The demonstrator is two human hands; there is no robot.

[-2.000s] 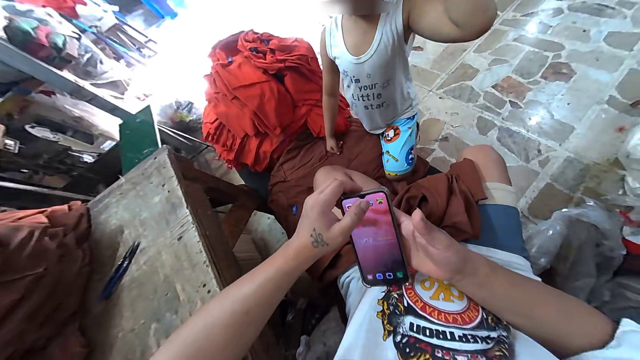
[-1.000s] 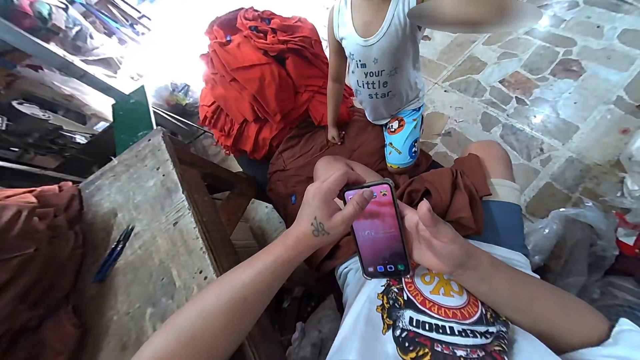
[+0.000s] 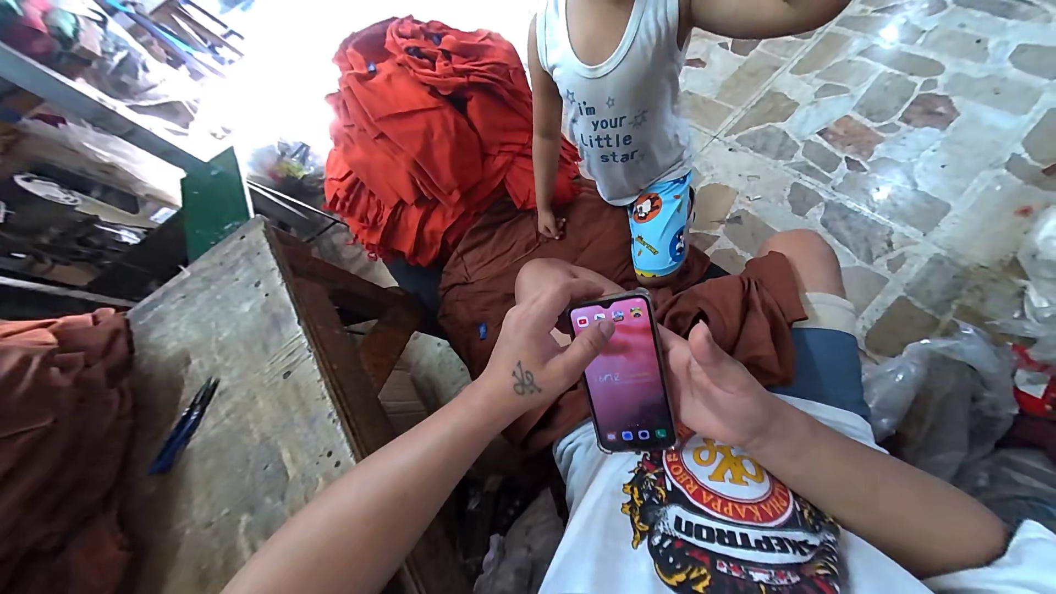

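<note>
A smartphone (image 3: 627, 379) in a clear case lies above my lap, its lit screen facing up with a pink wallpaper and app icons. My left hand (image 3: 540, 338), tattooed near the wrist, grips the phone's upper left side, its thumb over the top of the screen. My right hand (image 3: 718, 384) is at the phone's right edge, palm turned toward it and thumb raised; its fingers go partly out of sight behind the phone. Brown cloth (image 3: 734, 313) lies over my legs, beyond both hands.
At the left stands a worn wooden table (image 3: 239, 396) with blue-handled thread snips (image 3: 186, 425) and brown fabric (image 3: 58, 445). A pile of red cloth (image 3: 437, 132) is ahead. A person in a white tank top (image 3: 619, 107) stands close in front. Plastic bags (image 3: 949, 388) lie at right.
The other person's raised arm has moved, and that person stands a little differently beside the red pile. My hands stay at the phone, and its screen remains lit.
</note>
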